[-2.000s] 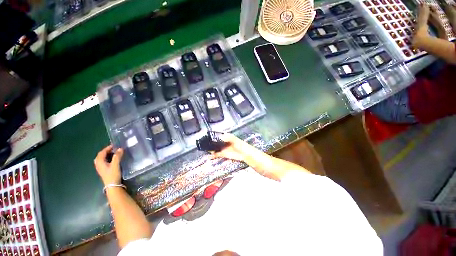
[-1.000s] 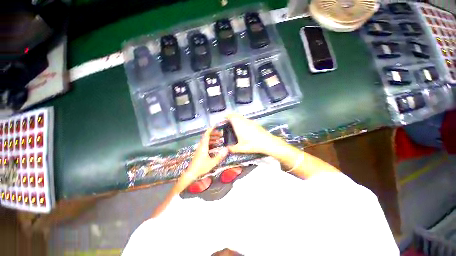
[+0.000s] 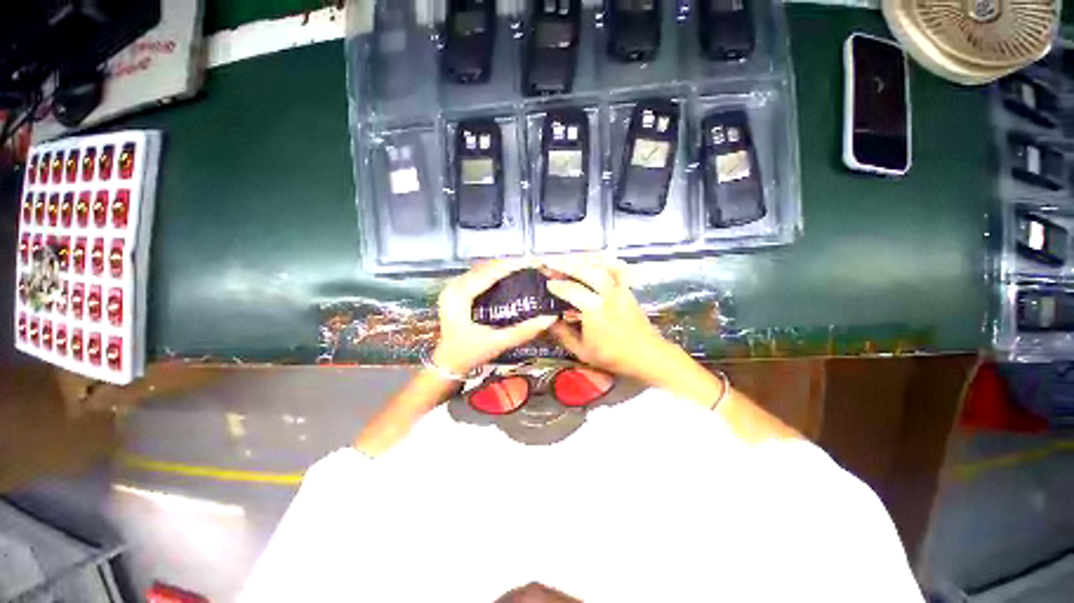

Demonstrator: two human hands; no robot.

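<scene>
A black keypad phone is held crosswise between both hands just in front of the clear phone tray. My left hand grips its left end. My right hand holds its right end, fingers bent over it. The fingers hide both ends of the phone. The clear phone tray lies flat on the green bench, with dark phones in its pockets, pale labels showing on the near row. The near-left pocket shows only a faint shape and a pale label.
A white tray of small red parts lies at the left, with loose scraps on it. A smartphone and a beige fan are at the right. Another tray of phones is at the far right. Dark equipment stands back left.
My left hand has left the tray's near-left corner and joined my right hand on the phone. The phone now lies crosswise. The camera view has turned, shifting the tray up and right.
</scene>
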